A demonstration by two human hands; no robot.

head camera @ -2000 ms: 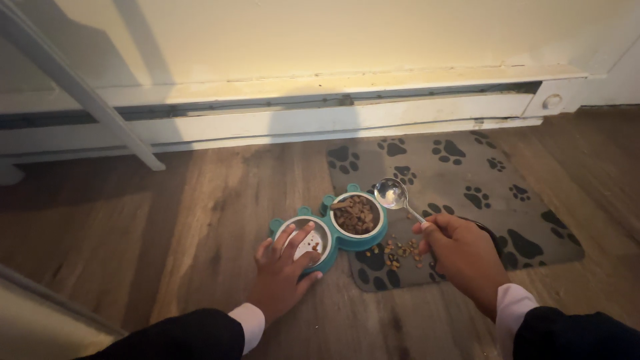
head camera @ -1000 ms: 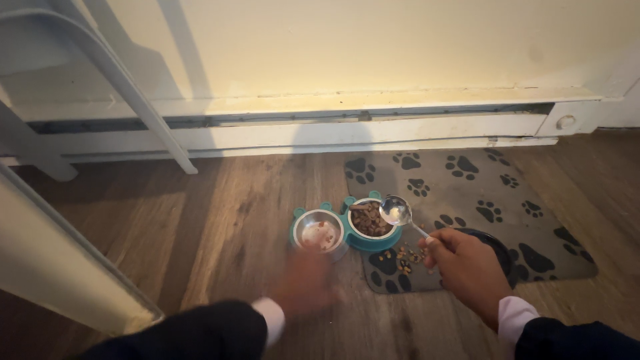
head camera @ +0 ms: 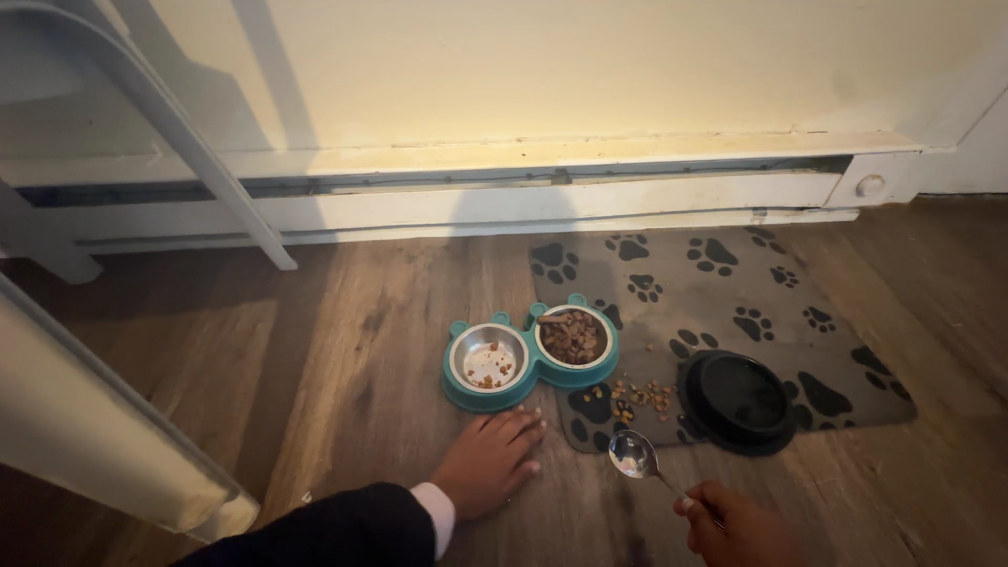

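A teal double pet bowl (head camera: pixel 539 376) stands partly on a paw-print mat (head camera: pixel 756 315). Its right steel bowl is filled with brown kibble (head camera: pixel 571 339); the left steel bowl (head camera: pixel 489 358) holds only a few crumbs. My left hand (head camera: pixel 492 465) is just below the left bowl, palm down over the wood floor, fingers spread and holding nothing. At the lower right, my right hand (head camera: pixel 728 524) grips the handle of a metal spoon (head camera: pixel 633 454), whose bowl looks empty. Loose kibble pieces (head camera: pixel 646 398) lie scattered on the mat, right of the double bowl.
A black round dish (head camera: pixel 738 400), seemingly upside down, sits on the mat's near edge. Behind runs a white baseboard heater (head camera: pixel 551 201) along the wall. Pale metal legs (head camera: pixel 228 201) of a chair or similar furniture stand at the left, with a light panel (head camera: pixel 102 425) nearer me.
My left hand has come off the left bowl to the floor beside it. My right hand has drawn the spoon back toward me, away from the kibble bowl, leaving the black dish in full view.
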